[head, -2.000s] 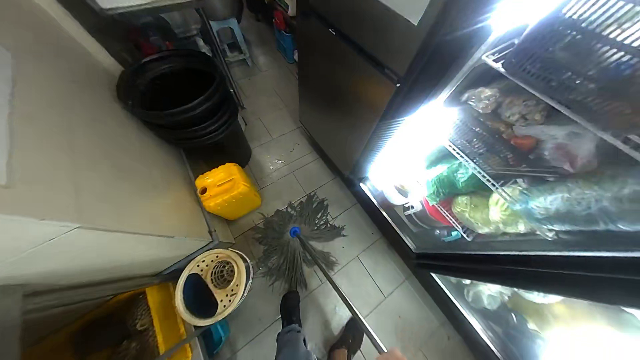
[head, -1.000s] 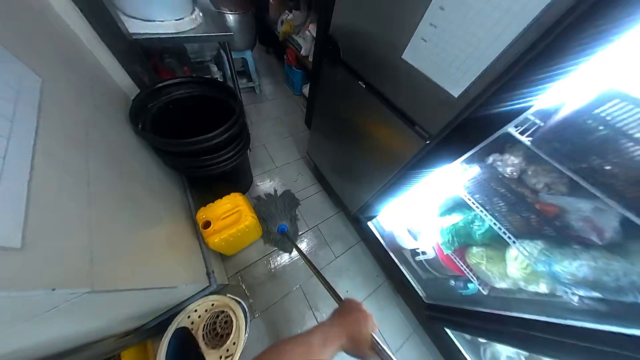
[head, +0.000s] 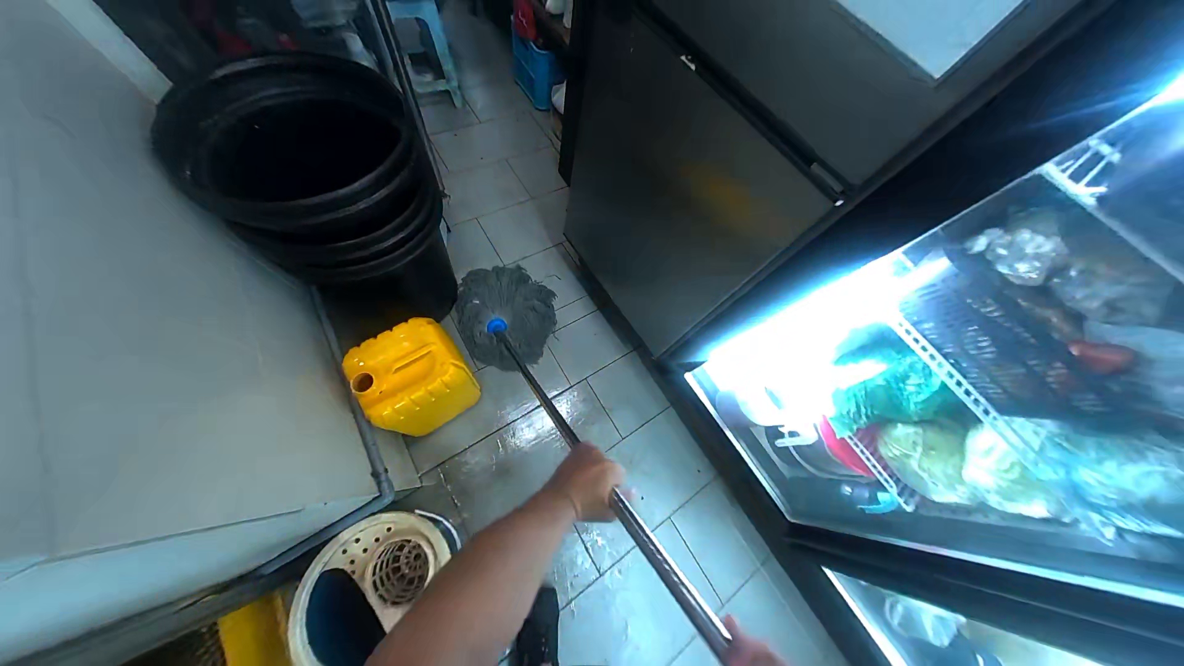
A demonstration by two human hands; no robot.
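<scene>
A string mop with a grey head [head: 507, 316] and a blue socket lies on the wet tiled floor, just right of a yellow plastic jerrycan [head: 413, 376]. Its metal handle [head: 671, 575] runs down toward the lower right. Partway along the handle, my left hand [head: 588, 483] is closed around it. Near the bottom edge my right hand [head: 747, 645] grips the handle's upper end, only partly in view. A cream mop bucket with a round wringer basket [head: 400, 569] stands at the lower left, beside my left forearm.
Stacked black bins [head: 296, 166] stand along the left wall behind the jerrycan. A glass-door display fridge [head: 934, 435] with bagged vegetables and a dark steel refrigerator [head: 684, 176] line the right. Further back are a light-blue stool [head: 428, 42] and a blue crate [head: 535, 74]. My shoe [head: 536, 629] shows at the bottom.
The mop head has moved away from my feet, past the jerrycan toward the black bins. My left hand has come into view on the handle. The view has shifted.
</scene>
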